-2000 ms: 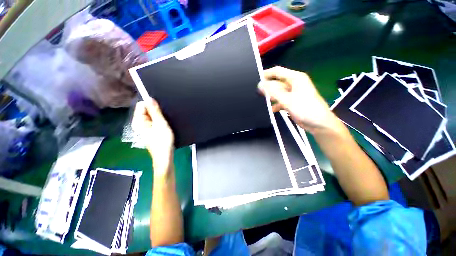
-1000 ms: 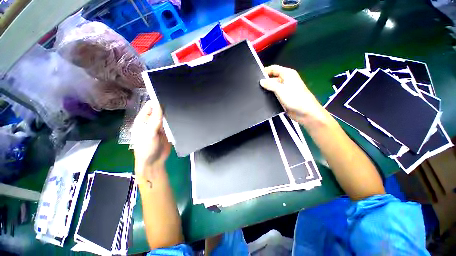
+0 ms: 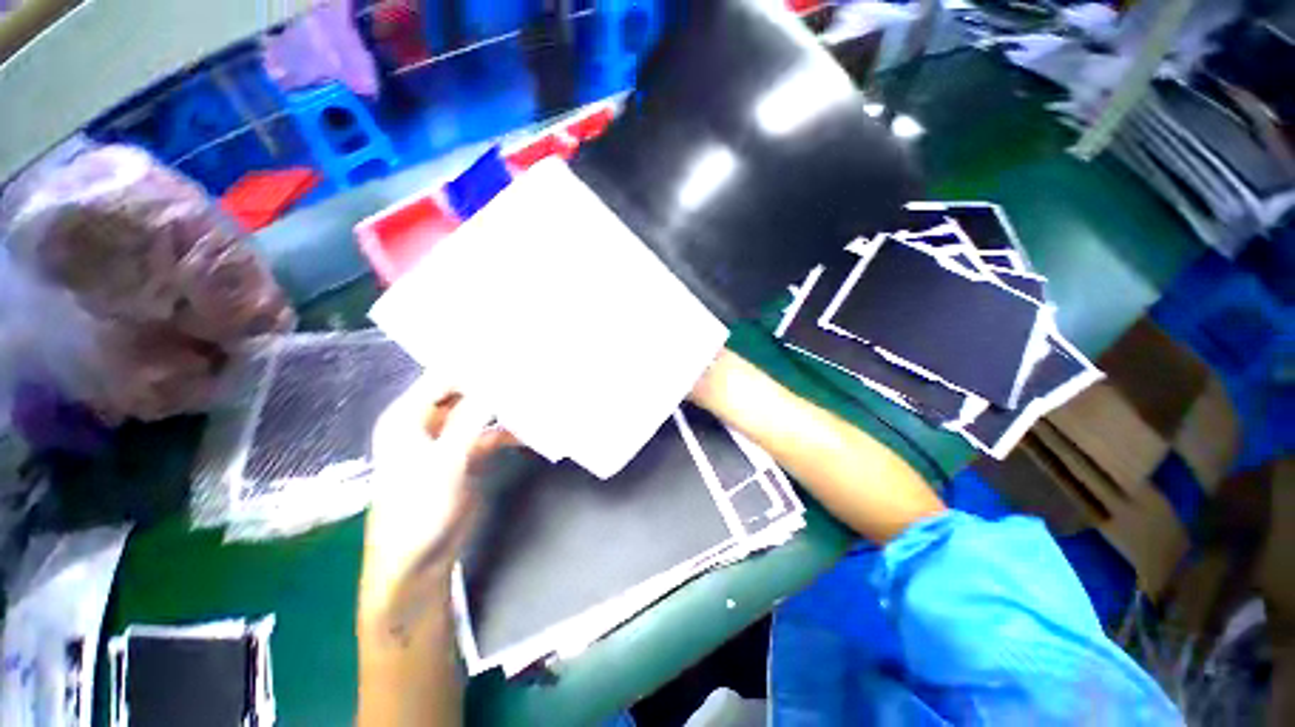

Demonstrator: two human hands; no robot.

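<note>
A white sheet face (image 3: 554, 320) is raised over the main stack. My left hand (image 3: 426, 462) grips its lower left edge, with the thumb on top. My right hand is hidden behind the white sheet; only the wrist and forearm show. A large glossy black sheet (image 3: 753, 156) with bright reflections stretches behind it to the top edge; whether it joins the white sheet, I cannot tell. The main stack of black sheets (image 3: 597, 561) with white margins lies below, partly covered by the white sheet.
Smaller black sheets (image 3: 188, 685) lie lower left, and a loose black pile (image 3: 944, 320) at right. Bubble wrap (image 3: 320, 426) lies left, by crumpled plastic bags (image 3: 142, 270). A red tray (image 3: 402, 244) holds a blue item (image 3: 490, 182). Cardboard (image 3: 1108, 440) is below the bench edge.
The raised black face is replaced by a white face, and a large glossy black sheet now shows behind it. My right hand has gone behind the sheet. The bench items have shifted left in view.
</note>
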